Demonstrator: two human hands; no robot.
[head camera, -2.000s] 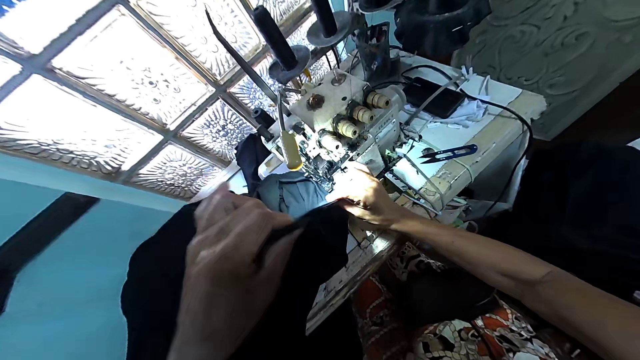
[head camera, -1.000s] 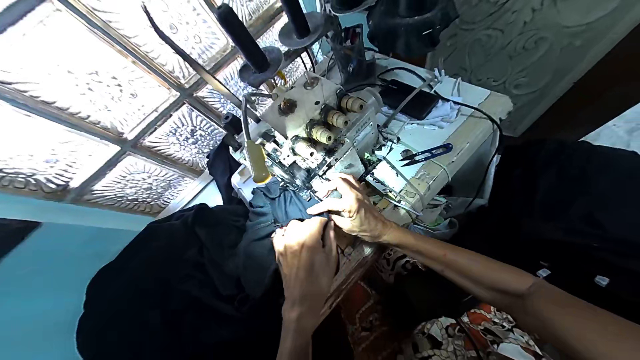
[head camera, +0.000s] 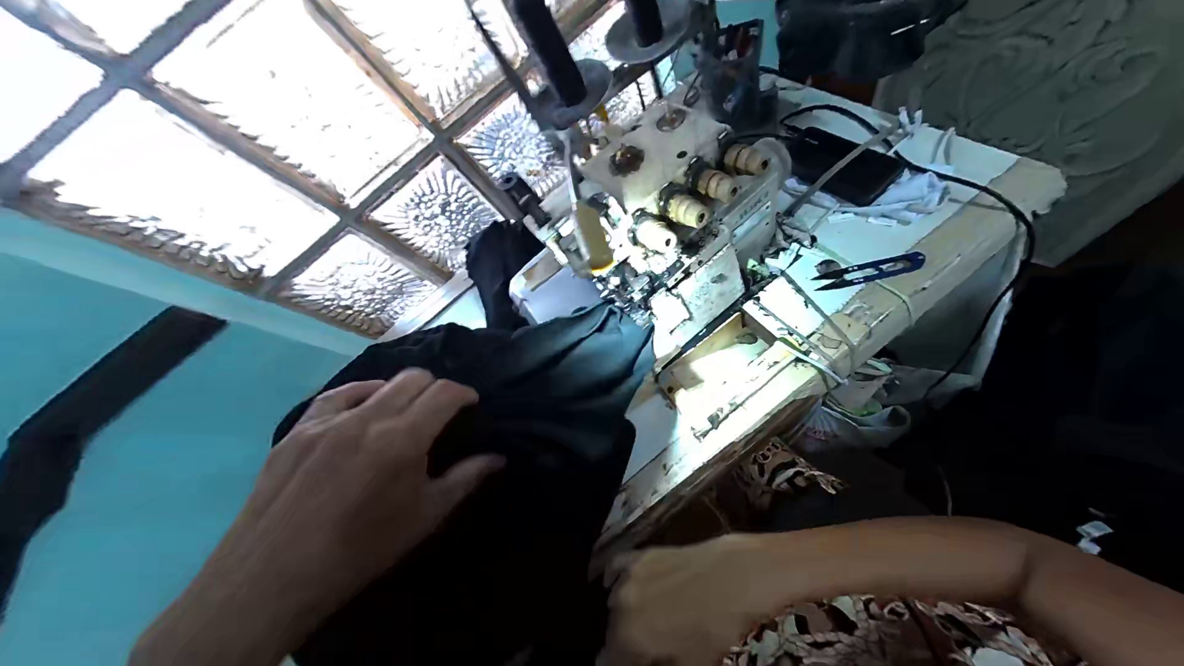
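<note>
A dark cloth (head camera: 546, 388) runs from the presser foot area of an overlock sewing machine (head camera: 684, 194) down over the table's front edge. On its left part rests my left hand (head camera: 379, 462), palm down, with fingers slightly spread and the thumb apart. My right hand (head camera: 661, 601) is low beside the hanging cloth, below the table edge; it is blurred, and its fingers are partly hidden against the dark fabric. The machine's lamp lights the cloth at the needle.
Blue thread snips (head camera: 869, 270) lie on the worn white table (head camera: 980, 217), right of the machine. Behind them a black phone (head camera: 846, 165) rests on white cloth scraps, near a black cable. Thread cones stand behind the machine, before a glass-block window (head camera: 398, 203). Dark fabric lies at the right.
My right hand has moved from beside the needle area down below the table edge. My left hand has moved away from the machine, back onto the left part of the cloth.
</note>
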